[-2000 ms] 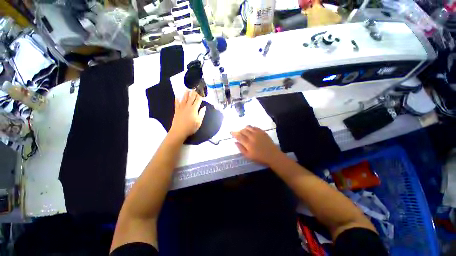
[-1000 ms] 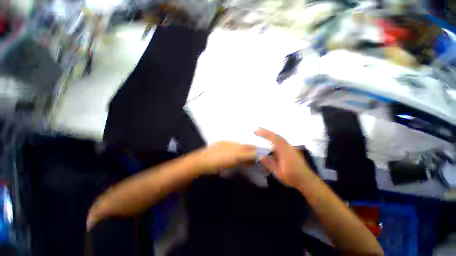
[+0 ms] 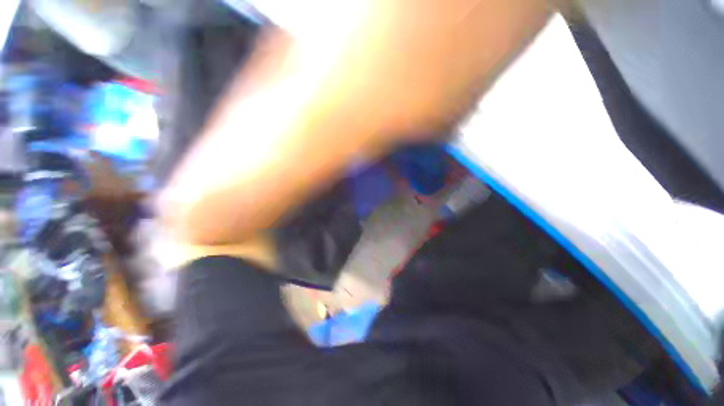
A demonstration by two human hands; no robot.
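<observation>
The frame is strongly blurred and tilted. A large bare forearm crosses the top, very near the camera, from the left middle to the upper edge. No hand can be made out at either end of it. Neither my left hand nor my right hand shows. The white table with a blue edge strip runs down the right side. A dark grey, fabric-like shape lies across its upper right corner. The sewing machine's head and needle are out of the picture.
The wearer's dark-clothed lap or legs fill the bottom. Below the table edge are a pale strip of floor or board and a blue piece. Blurred clutter in blue, white and red stands at the left.
The view has swung down and away from the machine. Both hands, together over the table's front edge one second ago, have left the picture. A forearm now looms close.
</observation>
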